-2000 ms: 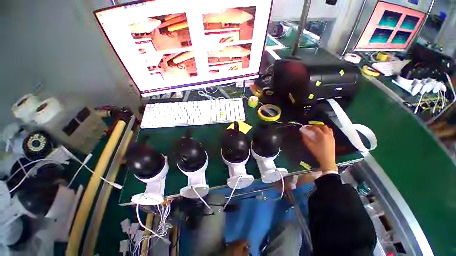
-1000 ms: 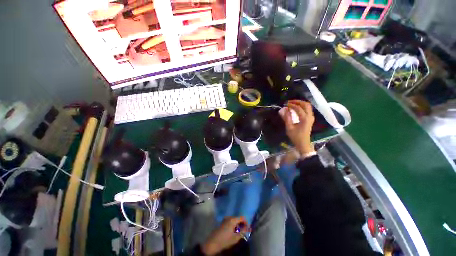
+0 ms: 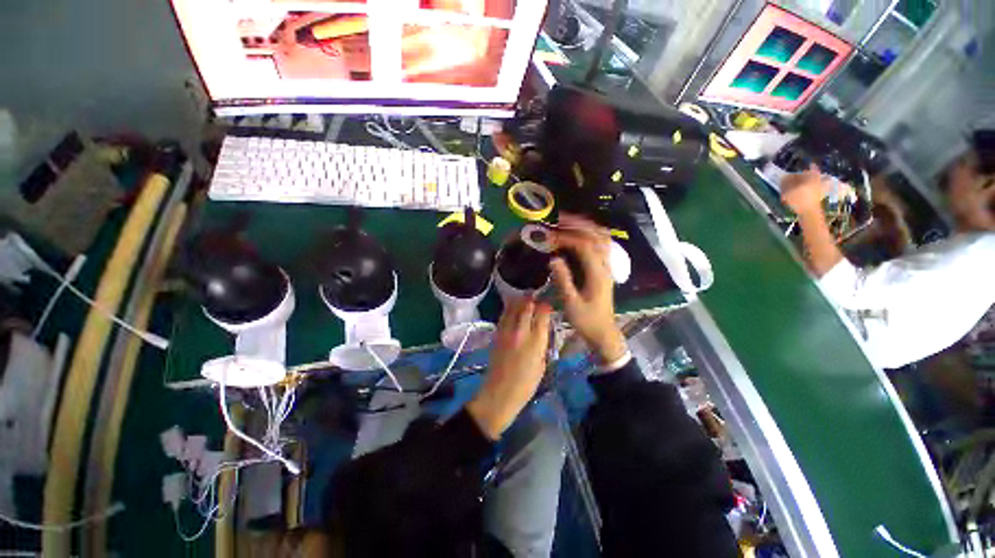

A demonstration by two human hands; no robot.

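Note:
Four black-headed cameras on white arms and feet stand in a row at the bench edge: far left (image 3: pixel 242 286), second (image 3: pixel 358 273), third (image 3: pixel 463 259) and rightmost (image 3: pixel 524 265). The rightmost one shows a round grey lens face with a reddish centre at its top right. My right hand (image 3: pixel 589 289) holds the right side of its head, with fingers beside the lens face. My left hand (image 3: pixel 515 365) is at its lower part and hides the foot. The white mouse (image 3: pixel 619 262) lies just right of my right hand.
A monitor (image 3: pixel 382 49) with split picture stands behind the white keyboard (image 3: pixel 338 174). A yellow tape roll (image 3: pixel 530 201), a black machine (image 3: pixel 655 153) and a white looping strip (image 3: pixel 682 262) are at right. A person in white (image 3: pixel 916 294) works at the far right. White connectors (image 3: pixel 186 452) hang at left.
My right hand has left the mouse and moved left to the rightmost camera. My left hand has come up from my lap to it. Its grey lens face now shows. The view has shifted.

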